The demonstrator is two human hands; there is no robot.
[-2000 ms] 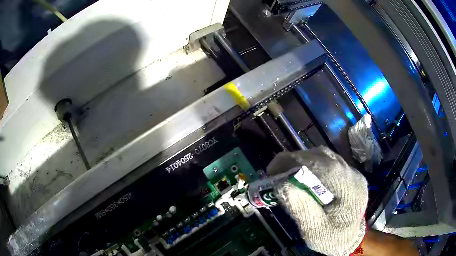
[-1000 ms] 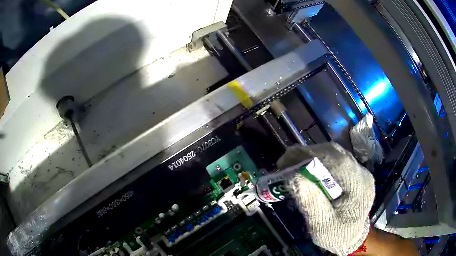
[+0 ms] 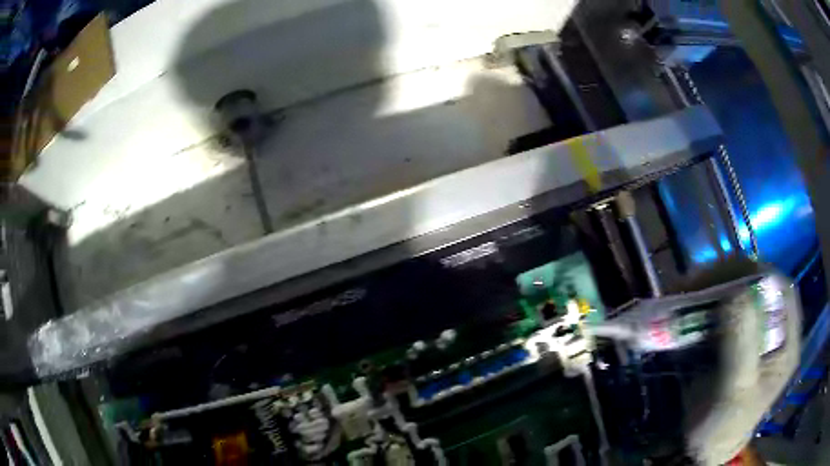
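Note:
My right hand, in an off-white knit glove and blurred, is at the lower right, closed around a white adhesive tube with green and red print. The tube's pale nozzle points left, at the right end of the green circuit board. The nozzle tip is beside white adhesive at the board's upper right corner; I cannot tell whether they touch. A blue connector row and clumps of white glue lie along the board. My left hand is not in view.
The black carrier surrounds the board's upper side. Behind it runs a silver conveyor rail with a yellow tape mark. Clear crumpled plastic lies at the rail's left end. Metal rods stand near my right hand. A brown panel is upper left.
The view has shifted, so the scene sits further right and more of the board's left part shows. My right hand still holds the tube, its nozzle now more visible at the board's corner.

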